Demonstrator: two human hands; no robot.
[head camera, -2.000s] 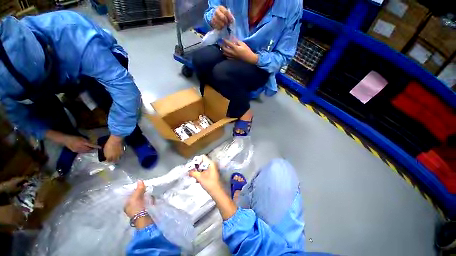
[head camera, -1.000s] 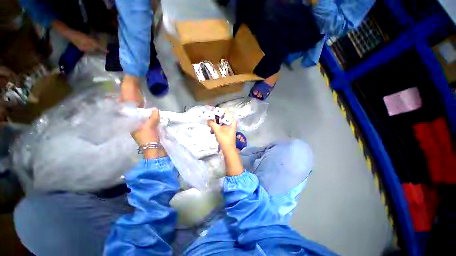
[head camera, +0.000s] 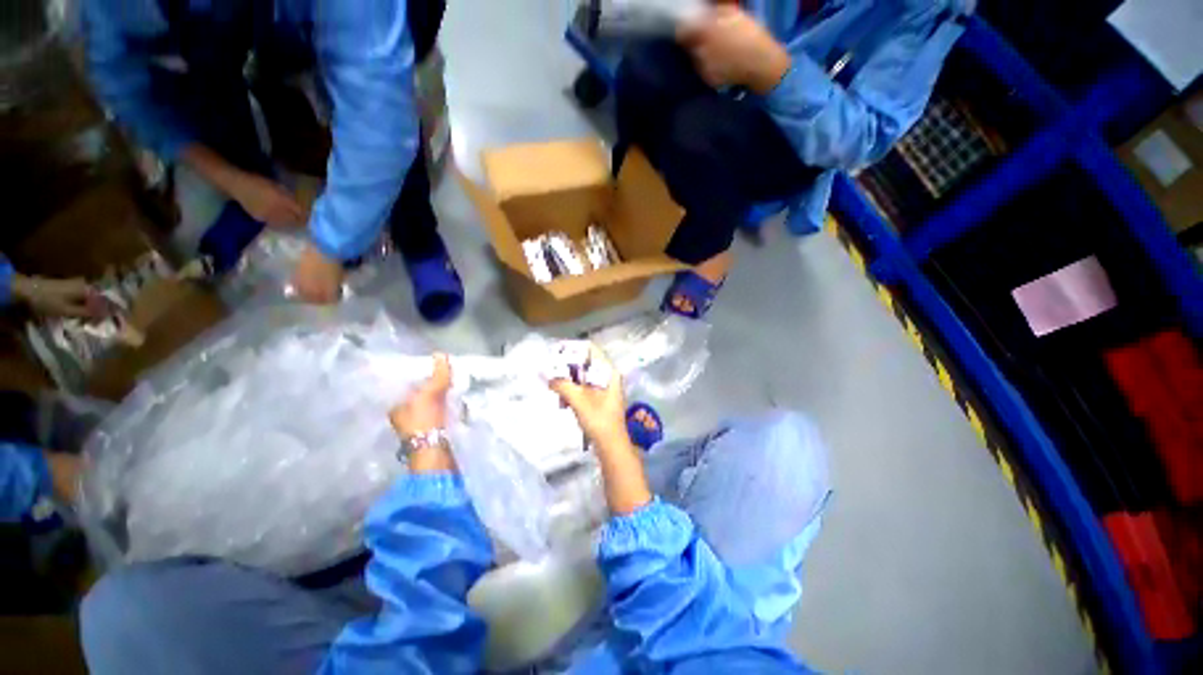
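Observation:
My right hand (head camera: 591, 398) holds several white strip parts (head camera: 573, 359) by their ends, with small dark spots showing. My left hand (head camera: 425, 404) is closed on a small clear poly bag (head camera: 499, 488) that hangs below it; whitish material stretches between the hands. A pack of white parts (head camera: 544, 425) lies under and behind my hands. A large clear poly bag (head camera: 251, 442), puffed and full of whitish plastic, lies at the left against my leg.
An open carton (head camera: 567, 298) with white parts stands ahead. A second carton (head camera: 178, 314) with parts is far left. Co-workers' hands (head camera: 317, 274) reach in at left; another person sits ahead right. Blue racking (head camera: 1009, 185) runs along the right. A pale rounded slab (head camera: 534, 609) lies between my legs.
The view has tilted down since two seconds ago and shifted slightly since. My hands keep their holds. The co-worker's hand beside my left hand has drawn back, and another person's hand shows at far left.

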